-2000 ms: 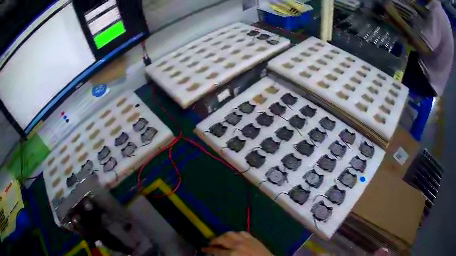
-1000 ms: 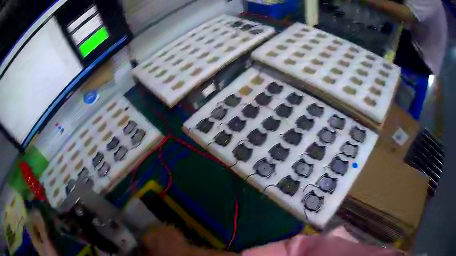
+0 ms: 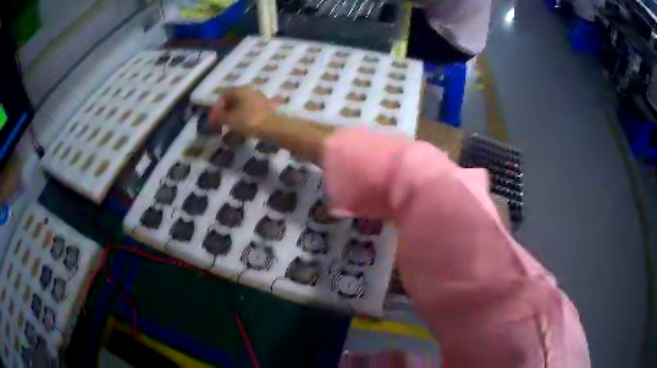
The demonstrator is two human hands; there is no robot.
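Observation:
My right hand point(image 3: 241, 111) reaches over the back left corner of the middle foam tray point(image 3: 144, 228), fingers bent together and pointing down. A dark shape shows at the blurred fingertips; I cannot tell whether it is a held part. Rows of dark round speaker drivers point(image 3: 217, 242) with thin wires fill most of this tray, and one tan empty pocket point(image 3: 193, 152) shows near the hand. My pink sleeve hides the tray's right side. My left hand is not in view.
A tray with mostly empty pockets point(image 3: 76, 154) stands at back left, another point(image 3: 306, 54) behind the middle tray. A partly filled tray point(image 3: 76, 244) is at lower left. Red cable point(image 3: 245, 334) crosses the green mat. A person point(image 3: 457, 25) is beyond, beside a black gridded tray point(image 3: 497, 169).
My right hand has moved from the bottom edge, near the fixture, up to the middle tray's back corner. The view has swung right; the fixture and most of the monitor have left it.

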